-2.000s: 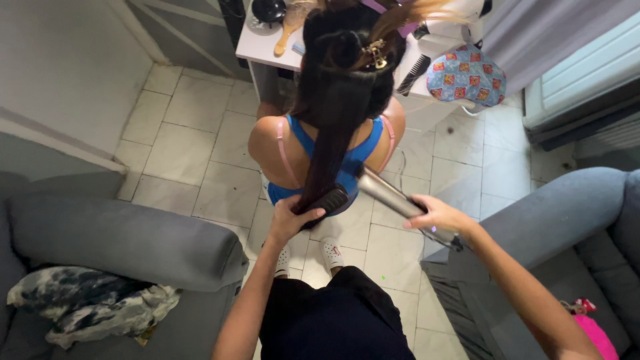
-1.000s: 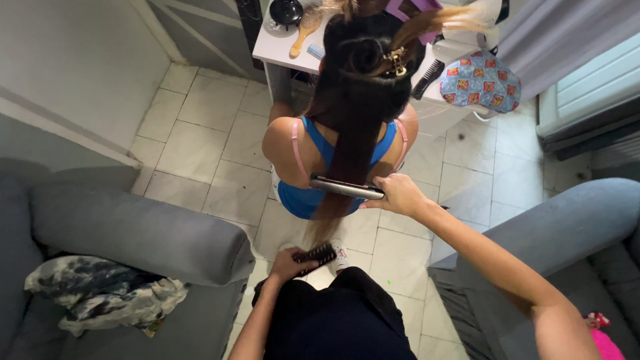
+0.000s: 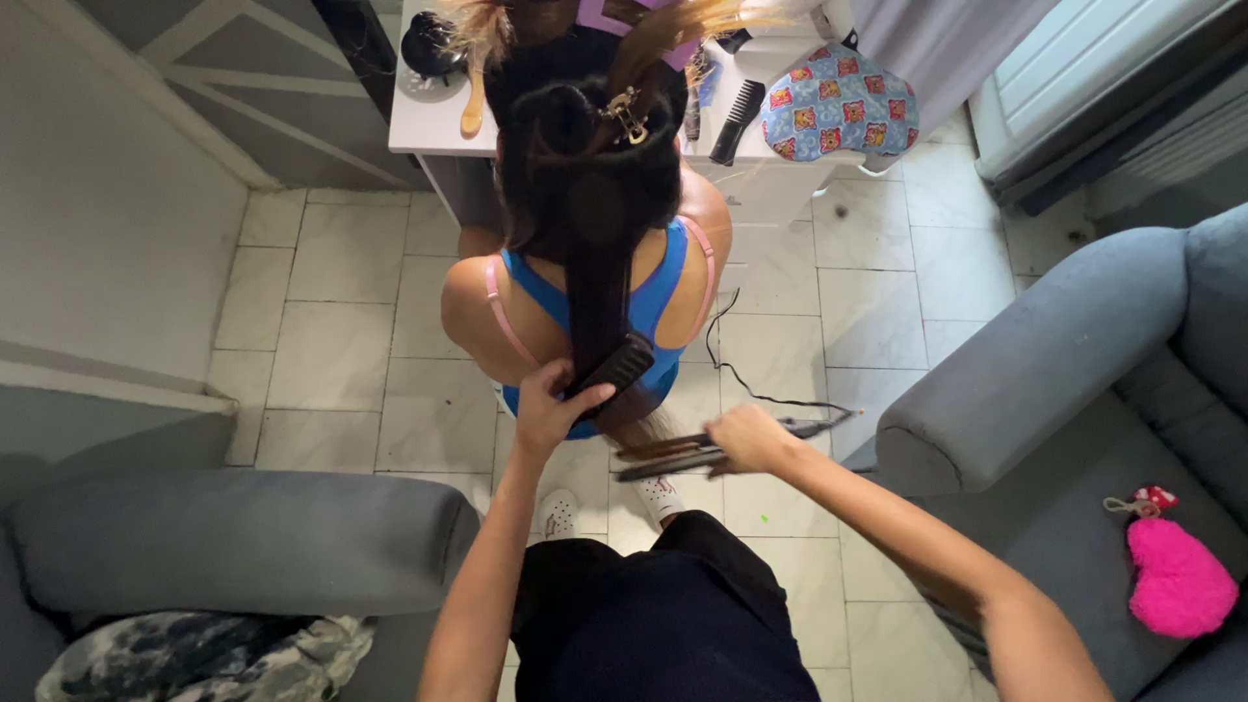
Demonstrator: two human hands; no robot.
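Note:
A seated person in a blue top has long dark hair point(image 3: 597, 283) hanging down the back, with upper sections pinned up by a metallic hair clip point(image 3: 626, 115). My left hand point(image 3: 554, 414) grips a black comb-like brush point(image 3: 616, 375), which lies against the hanging hair at mid-back. Lower and to the right, my right hand point(image 3: 749, 441) is closed around a hair straightener point(image 3: 673, 456), its two plates slightly apart beside the lighter hair ends. Motion blurs this hand and the tool. Whether any hair lies between the plates I cannot tell. A black cord point(image 3: 726, 366) trails from the straightener's handle end.
A white table point(image 3: 444, 141) in front of the person holds a wooden-handled brush point(image 3: 473, 105), a black comb point(image 3: 738, 122) and a patterned blue cloth item point(image 3: 840, 102). Grey sofas stand at left point(image 3: 244, 541) and right point(image 3: 1033, 351). A pink fluffy item point(image 3: 1180, 577) lies on the right one.
My left hand with the brush has moved up from the hair ends to mid-back. My right hand and the straightener, across the hair a second ago, are now lower and to the right.

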